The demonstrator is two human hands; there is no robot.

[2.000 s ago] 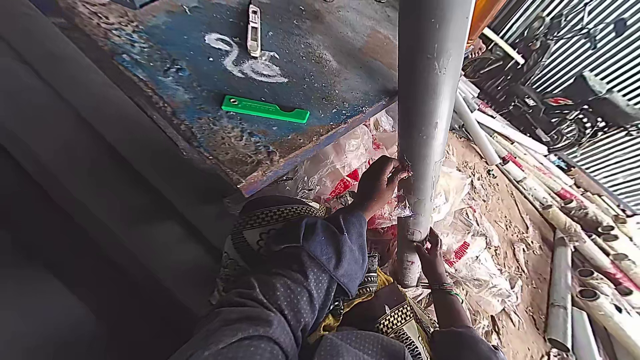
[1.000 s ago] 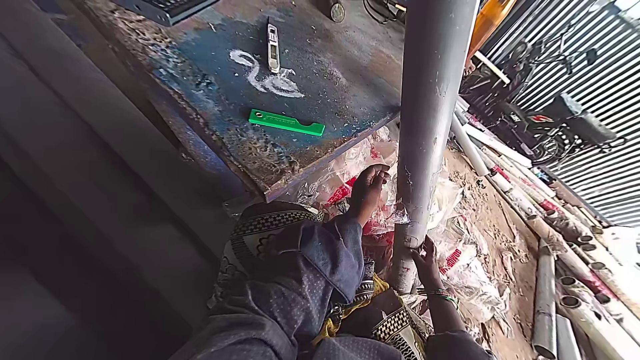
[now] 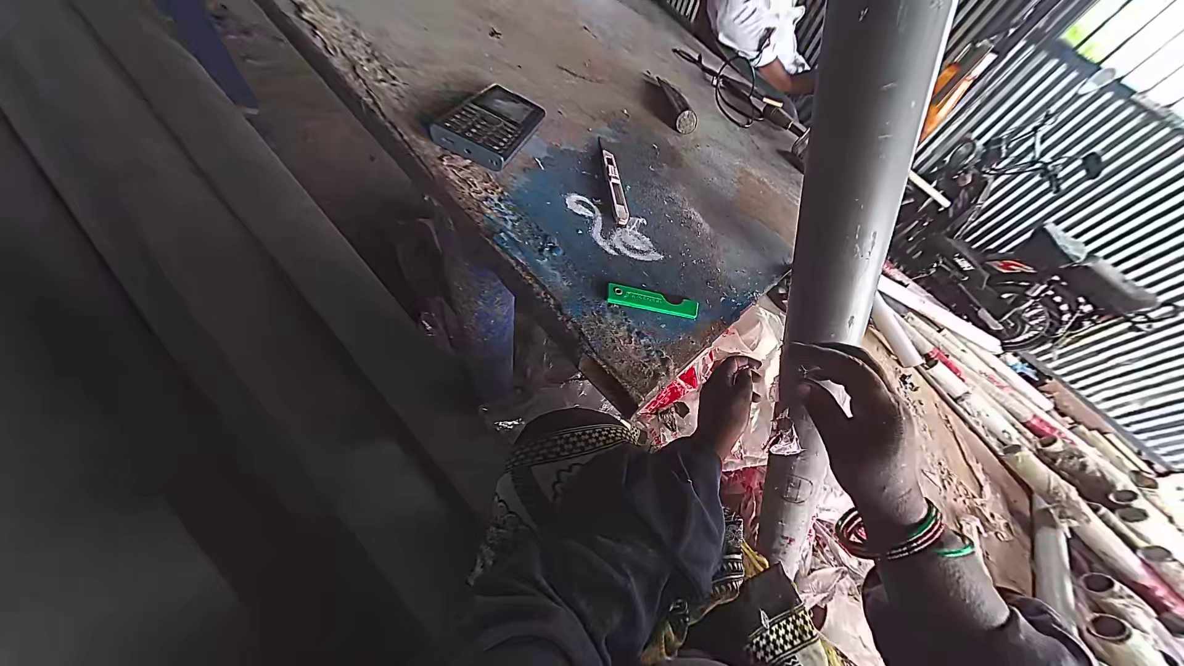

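Note:
A grey plastic pipe (image 3: 846, 203) stands tilted in front of me and runs down between my two hands. My left hand (image 3: 728, 400) is at the pipe's left side, fingers curled; whether it holds something is hidden. Across the pipe reaches my right hand (image 3: 860, 421), its thumb and finger bent near the pipe's surface, bangles (image 3: 902, 535) on the wrist. A scrap of clear film (image 3: 784, 437) clings to the pipe below the fingers. On the worn table lie a green plastic piece (image 3: 653, 301) with a notch and a utility knife (image 3: 614, 190).
A keypad phone (image 3: 487, 126), a short metal cylinder (image 3: 673, 104) and a cabled tool (image 3: 760, 106) lie farther up the table (image 3: 592, 46). A person in white (image 3: 754, 32) is behind it. Several pipes (image 3: 1045, 472) lie on the ground at right, near a motorcycle (image 3: 1017, 268). Printed plastic wrap (image 3: 754, 342) lies below.
My right hand has moved up along the pipe from its lower end. The view has shifted, bringing the phone and the other person into sight.

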